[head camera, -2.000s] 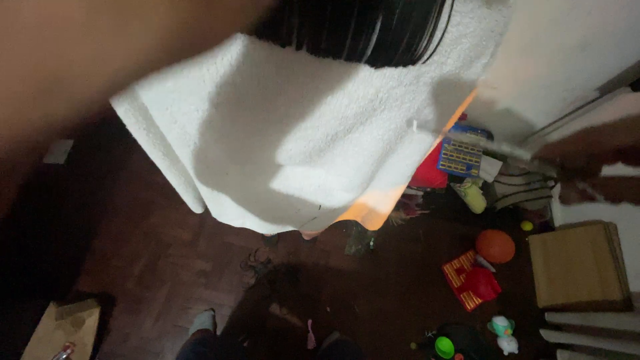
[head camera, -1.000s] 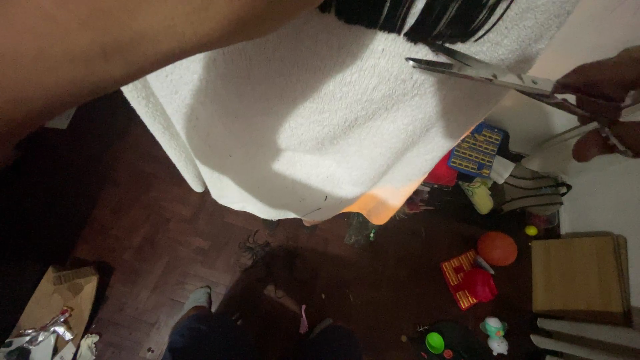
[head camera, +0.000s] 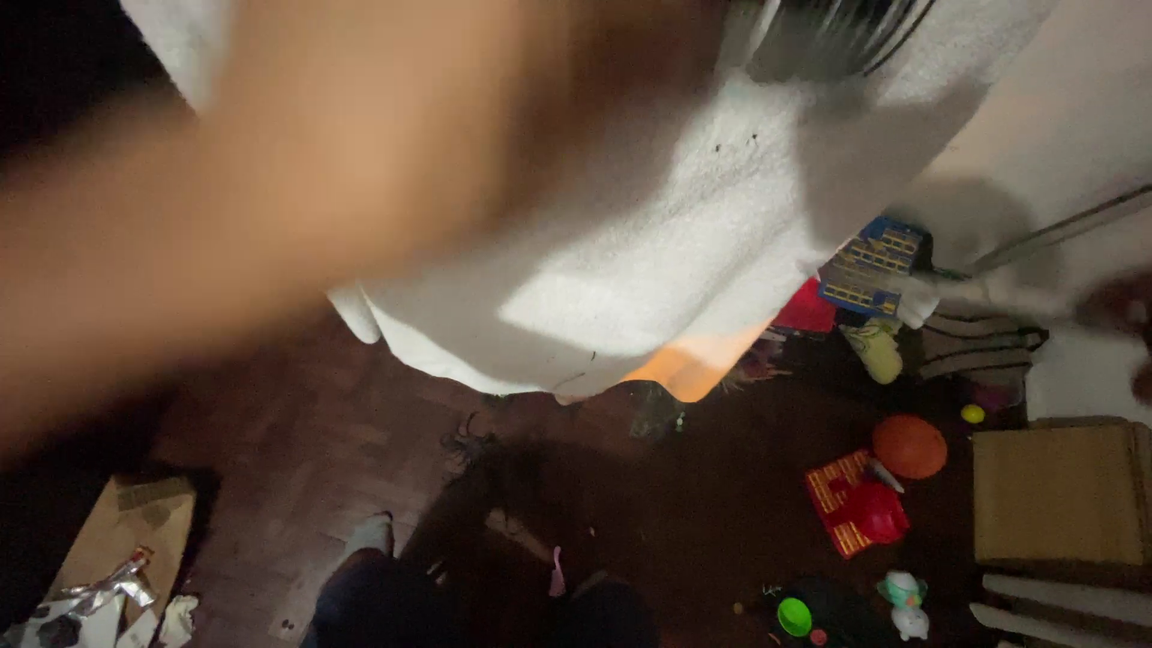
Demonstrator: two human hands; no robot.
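White towelling is draped across the middle, with long dark hair lying over its top edge. Small dark hair clippings dot the cloth. My left hand and forearm form a large blur across the upper left, covering part of the towel; the fingers cannot be made out. At the right edge, my right hand is partly cut off by the frame and holds scissors, whose blades blur toward the towel's right side. Whether the blades are apart cannot be seen.
An orange edge shows beneath the towel. On the dark wood floor lie an orange balloon, a red toy, a green cup and hair clippings. A cardboard box stands right; flattened cardboard lies lower left.
My left arm has swept lower over the towel and now hides more of its left part. My right hand and the scissors have shifted to the right, away from the hair.
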